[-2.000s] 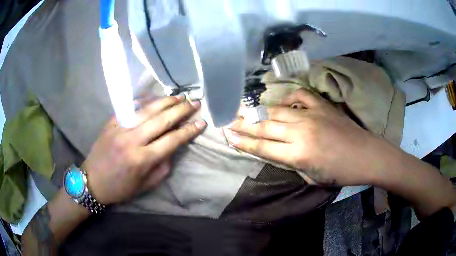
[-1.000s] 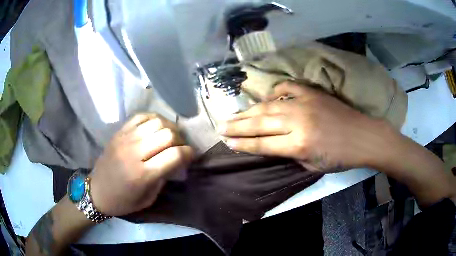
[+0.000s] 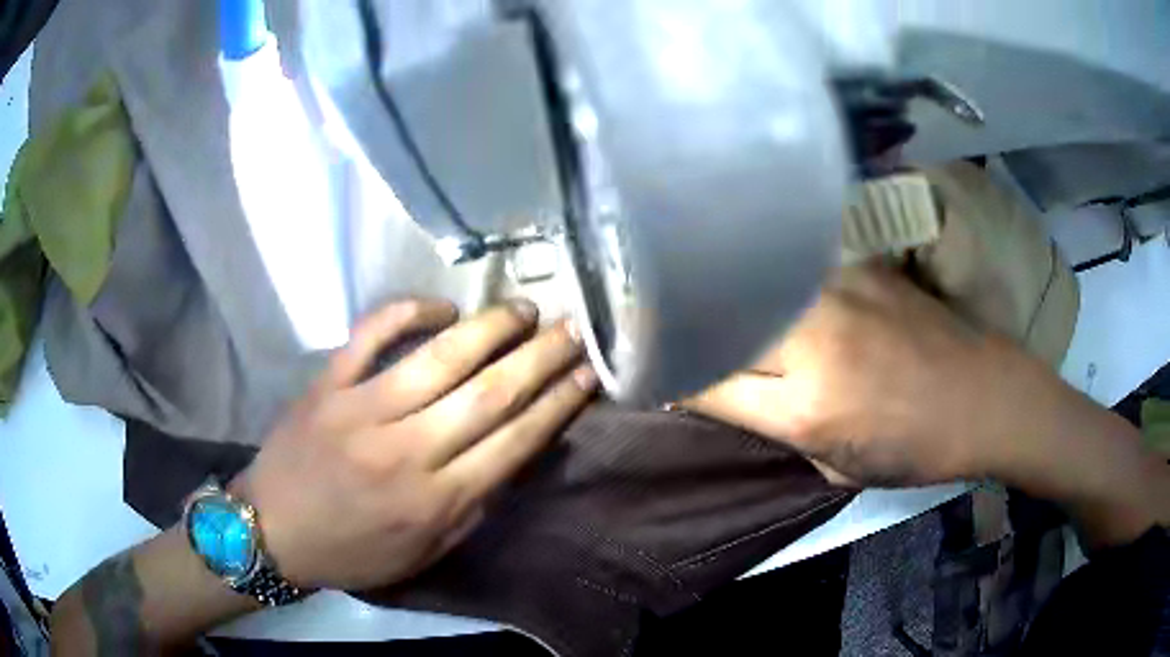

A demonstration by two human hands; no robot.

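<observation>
My left hand (image 3: 423, 436) lies flat on the cloth with its fingers spread, fingertips just in front of the needle area. My right hand (image 3: 885, 379) rests at the right on the cloth; its fingertips are hidden behind the sewing machine head (image 3: 719, 193). The dark brown panel (image 3: 642, 513) lies below and between my hands. The grey-taupe panel (image 3: 180, 282) spreads to the left, under the lamp. A beige piece (image 3: 1014, 257) is bunched behind my right hand. The needle itself cannot be made out.
The bright machine lamp (image 3: 289, 205) stands left of the head. A pale ribbed knob (image 3: 892, 216) is at the head's right. Olive cloth (image 3: 84, 193) hangs at the far left. The white table edge (image 3: 796, 552) curves below the cloth, with dark grey cloth (image 3: 898, 590) beyond it.
My left hand has gone from curled fingers to lying flat and spread nearer the needle area. The dark brown panel has replaced the taupe below my hands since the earliest frame. The view has shifted.
</observation>
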